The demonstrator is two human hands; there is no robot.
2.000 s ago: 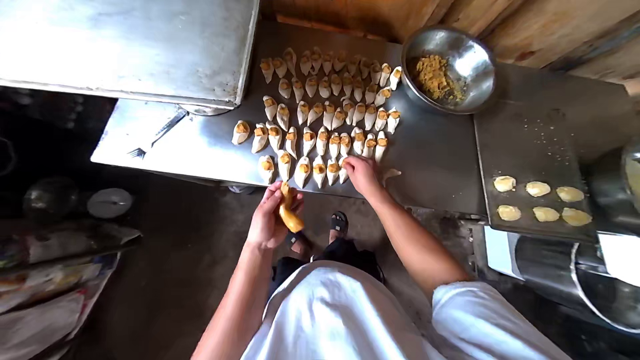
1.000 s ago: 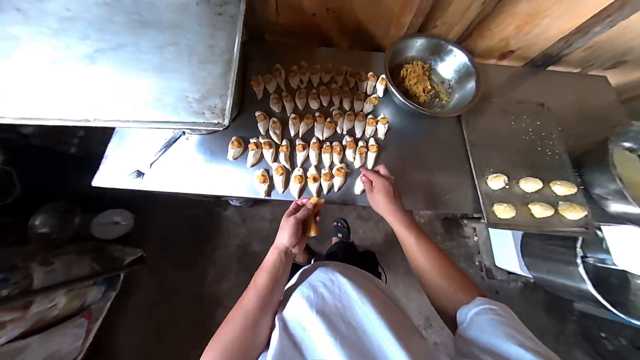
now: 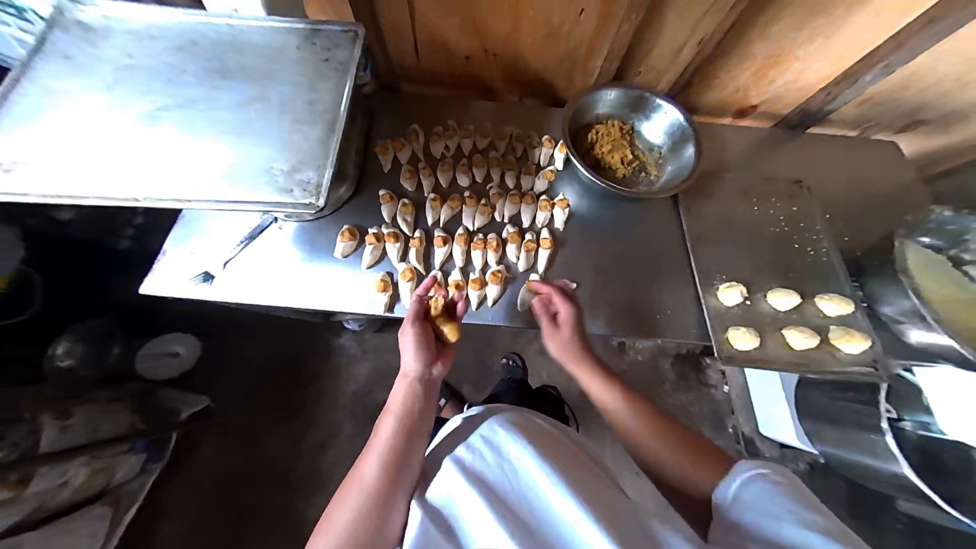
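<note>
My left hand (image 3: 428, 332) holds a lump of orange-brown filling (image 3: 444, 326) just off the front edge of the metal table (image 3: 625, 282). Several rows of pale dough pieces (image 3: 441, 248), each topped with a dab of filling, lie across the table beyond it. At the right end of the nearest row, my right hand (image 3: 557, 316) has its fingertips at a pale dough piece (image 3: 526, 296); whether filling is between the fingers cannot be told. A steel bowl (image 3: 679, 160) with crumbly filling (image 3: 616, 149) stands behind, to the right.
A large metal tray (image 3: 175, 107) is raised at the left, with a fork (image 3: 232, 252) in front of it. A baking tray (image 3: 762, 252) at the right holds several shaped pastries (image 3: 801, 338). Another metal bowl (image 3: 938, 267) stands at the right edge, and a wooden wall (image 3: 518, 46) rises behind.
The nearest row has gained topped dough pieces at its right end since two seconds ago. My right hand has shifted right along that row. My left hand still holds the filling.
</note>
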